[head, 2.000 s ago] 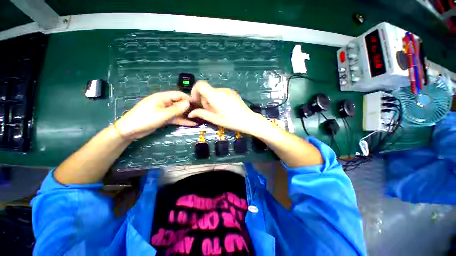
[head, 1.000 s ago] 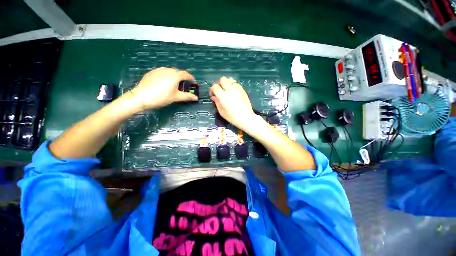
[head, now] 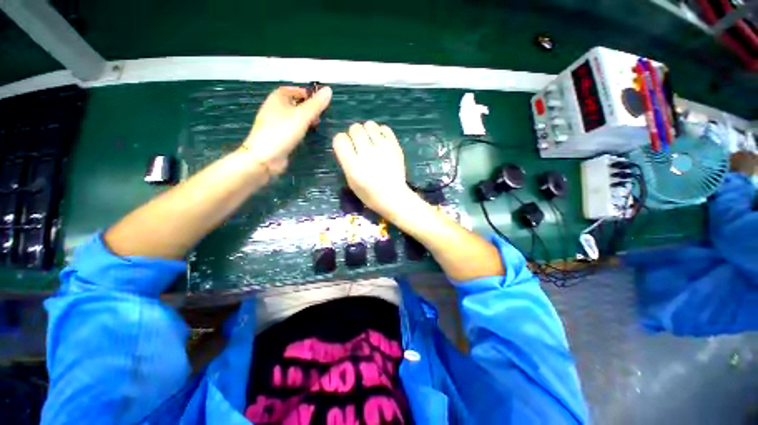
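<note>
A clear blister tray (head: pixel 241 207) lies on the green mat. Several black electronic modules (head: pixel 356 253) with orange flex cables sit in its lower right part. My left hand (head: pixel 287 120) is at the tray's upper edge, with a small black module (head: pixel 312 90) between thumb and fingers. My right hand (head: pixel 370 162) rests over the tray's middle, knuckles up. Its fingertips are hidden, so I cannot tell whether it holds anything. Dark modules show partly beside and under its wrist.
A loose silvery-black module (head: pixel 159 169) lies left of the tray, near black component trays (head: pixel 29 183). To the right are black round parts (head: pixel 509 178) with wires, a white scrap (head: pixel 473 114), a power supply (head: pixel 592 104), a power strip (head: pixel 605 188), a fan (head: pixel 677 170) and a person's blue sleeve (head: pixel 706 257).
My left hand has moved up and away with the black module, from the tray's middle to its far edge. My right hand has stayed over the tray. The camera view has shifted slightly.
</note>
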